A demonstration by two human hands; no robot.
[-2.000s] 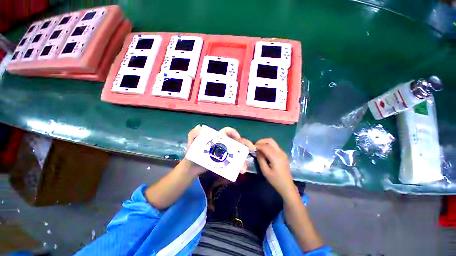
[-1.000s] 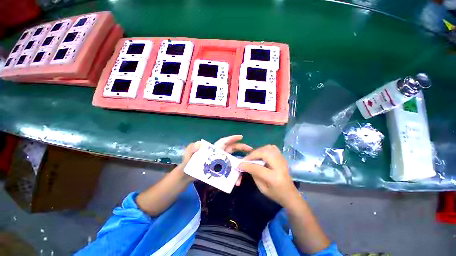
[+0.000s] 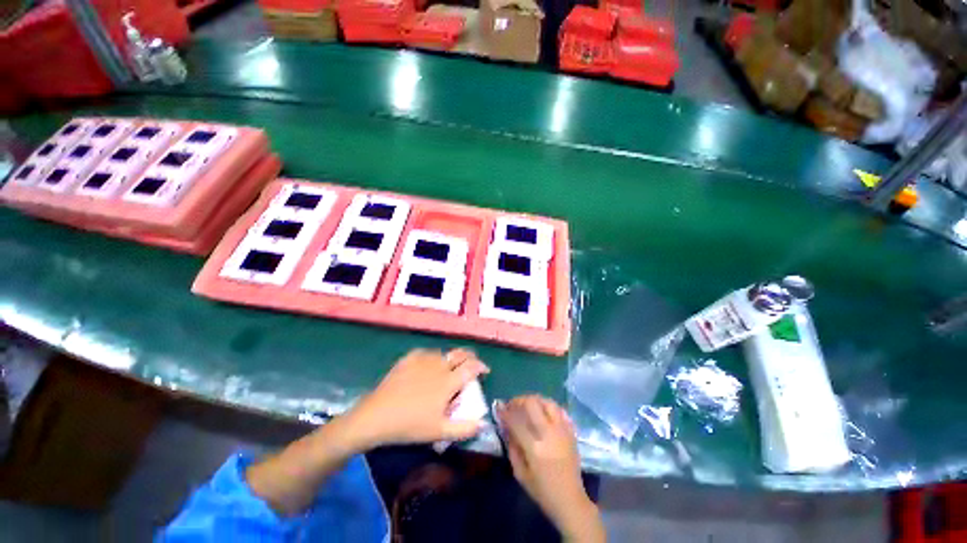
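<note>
My left hand (image 3: 419,398) is closed around a white camera (image 3: 468,403), which is mostly hidden by the fingers, low over the bench's front edge. My right hand (image 3: 539,437) is just right of it, fingers curled, with a small dark-and-white bit at the fingertips that I cannot make out. The pink foam tray (image 3: 371,308) lies flat behind my hands, with rows of white cameras (image 3: 425,286), black screens up. One recess at the back of its third column holds no camera.
Stacked foam trays (image 3: 196,215) stand at the left. Clear film (image 3: 618,366), a crumpled film heap (image 3: 708,390), a white bottle (image 3: 725,321) and a white pack (image 3: 797,403) lie right. Red crates (image 3: 618,42) and cardboard boxes stand beyond the green bench.
The view has tilted up, showing crates and boxes beyond the bench. The camera has turned from its lens face showing to mostly covered by my left hand. My right hand has drawn slightly away.
</note>
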